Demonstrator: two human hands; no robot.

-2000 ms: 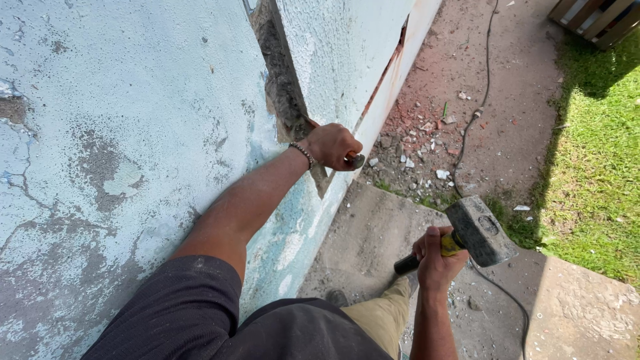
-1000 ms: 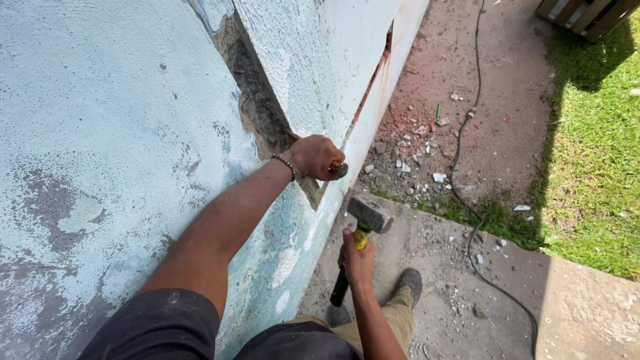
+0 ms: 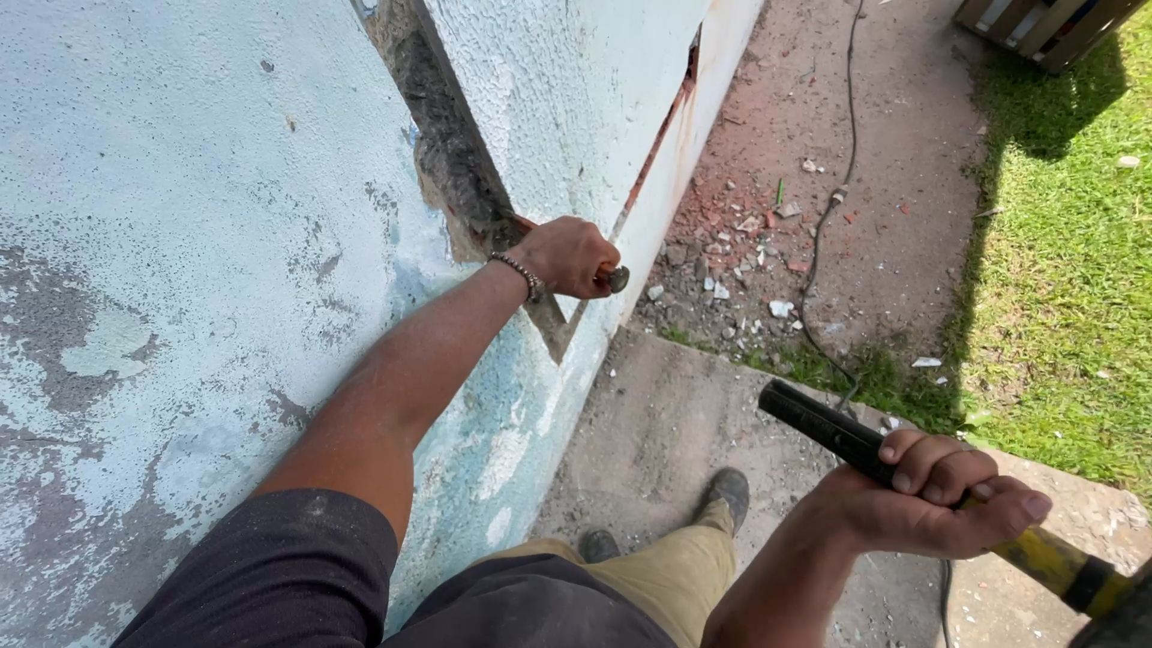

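My left hand (image 3: 572, 257), with a beaded bracelet at the wrist, is closed around a metal chisel (image 3: 617, 278). The chisel's round struck end sticks out past my fist, and its tip is hidden. The fist is against a rough grey channel (image 3: 454, 144) cut in the light blue painted wall (image 3: 270, 171). At the lower right, my right hand (image 3: 936, 495) grips a club hammer by its black and yellow handle (image 3: 1035, 551). The handle's black end points up and left. The hammer's dark head is mostly cut off at the frame's corner.
Rubble (image 3: 729, 270) lies along the wall's foot. A dark cable (image 3: 821, 243) runs over the dirt and the concrete slab (image 3: 666, 405). Grass (image 3: 1062, 342) and a slatted wooden object (image 3: 1048, 27) are at right. My shoes (image 3: 727, 495) stand on the slab near the wall.
My right hand has swung the hammer away from the chisel, out to the lower right; one second ago its head was just below my left fist. My left hand stays at the channel.
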